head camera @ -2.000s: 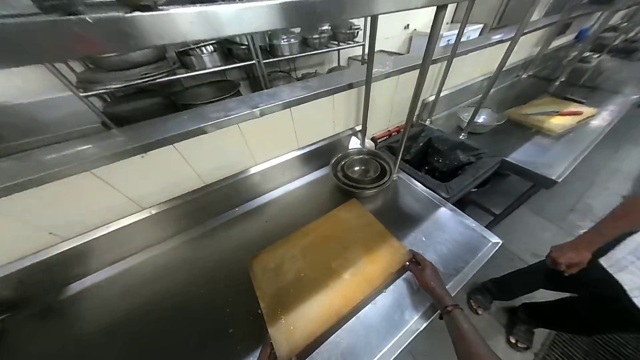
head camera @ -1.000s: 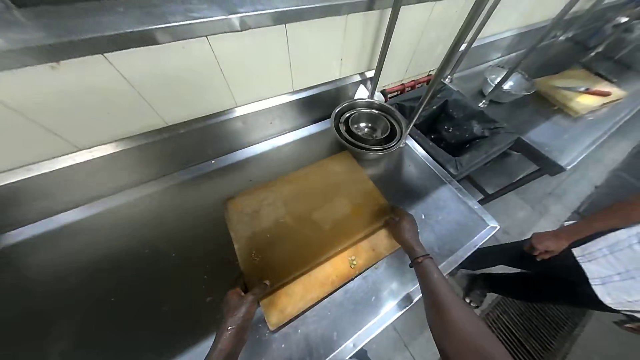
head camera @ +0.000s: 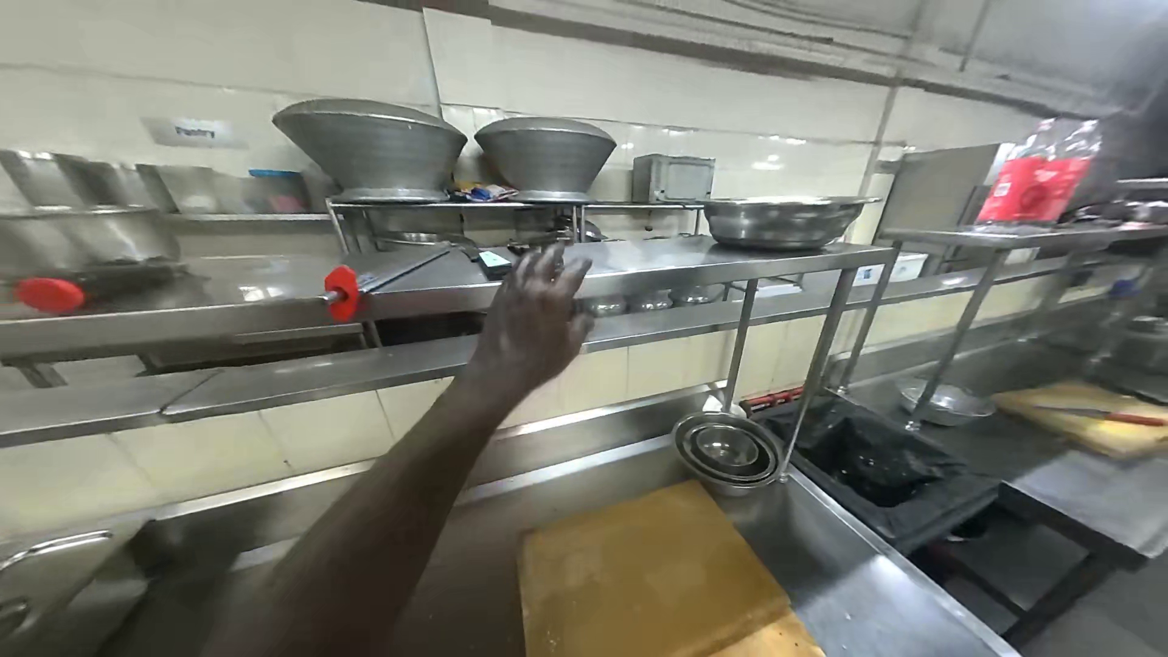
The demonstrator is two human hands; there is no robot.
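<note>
My left hand [head camera: 534, 315] is raised at the front edge of a steel shelf [head camera: 630, 263], fingers apart, holding nothing that shows. Just beyond its fingertips a small dark object with a lit face [head camera: 494, 261], perhaps a phone, lies on the shelf. Left of the hand rests a long thin metal tool with a red disc [head camera: 343, 294]. Below, a worn yellow-brown cutting board [head camera: 639, 575] lies on the steel counter, partly over another board [head camera: 776, 639]. My right hand is out of view.
Nested steel bowls [head camera: 727, 449] sit behind the boards, beside the shelf posts. A large steel basin [head camera: 785, 222] stands on the shelf. To the right are a bin with a black liner [head camera: 876, 465] and a further counter with a knife [head camera: 1104, 415] on a cutting board [head camera: 1077, 438].
My left hand has left the board's near edge and risen to the shelf. My right hand, on the board before, has gone out of view. The view has tilted up.
</note>
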